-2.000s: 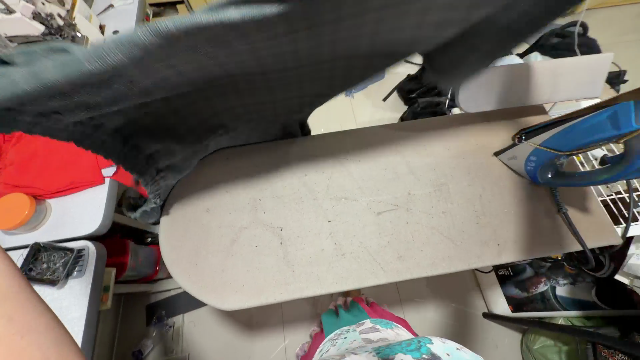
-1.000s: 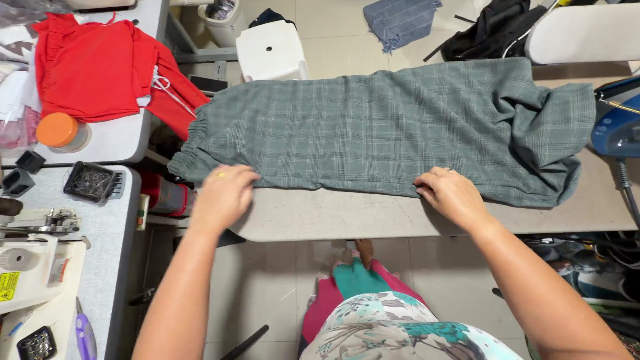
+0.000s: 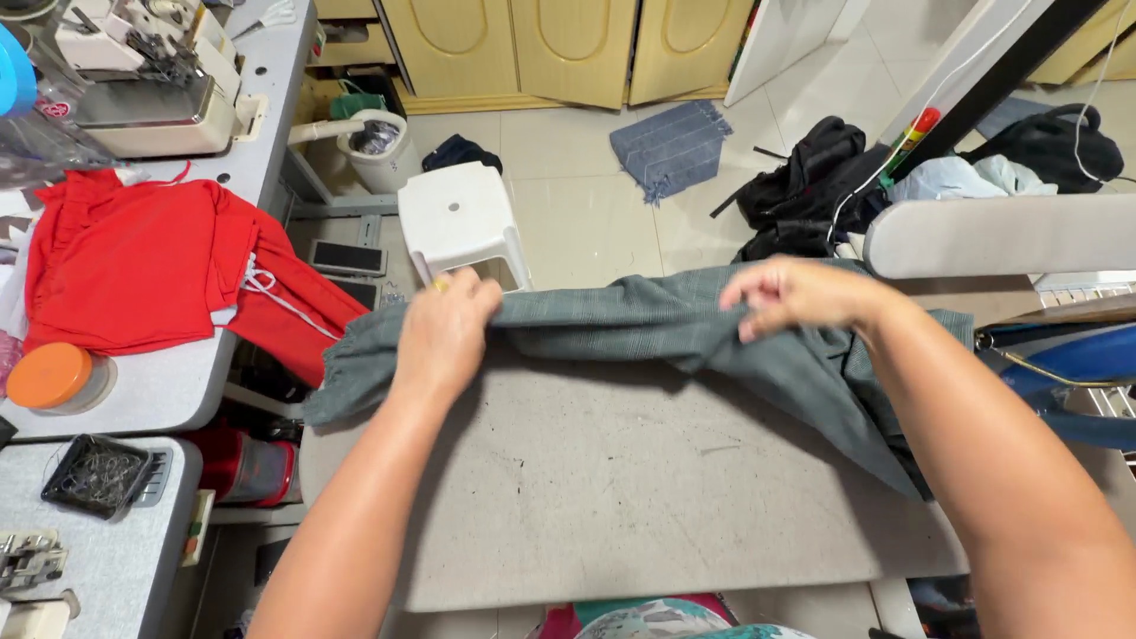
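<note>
A green-grey plaid garment (image 3: 586, 328) with a gathered edge at its left end lies bunched along the far side of the ironing board (image 3: 603, 470). My left hand (image 3: 451, 328) grips its upper edge toward the left end. Over the right part of the cloth is my right hand (image 3: 785, 297), its fingers apart and slightly blurred, with no cloth seen between them. At the right edge, partly hidden by my right forearm, stands a blue iron (image 3: 1083, 364).
Red clothing (image 3: 133, 266) and an orange-lidded jar (image 3: 53, 377) lie on the left table beside a sewing machine (image 3: 151, 80). Beyond the board stand a white stool (image 3: 457, 209) and a bin (image 3: 382, 155). A sleeve board (image 3: 1003, 235) is at the right.
The garment, raised across the view at first, then spread flat on the board, is now bunched toward the far edge. Both hands have moved away from the near edge. The view has shifted.
</note>
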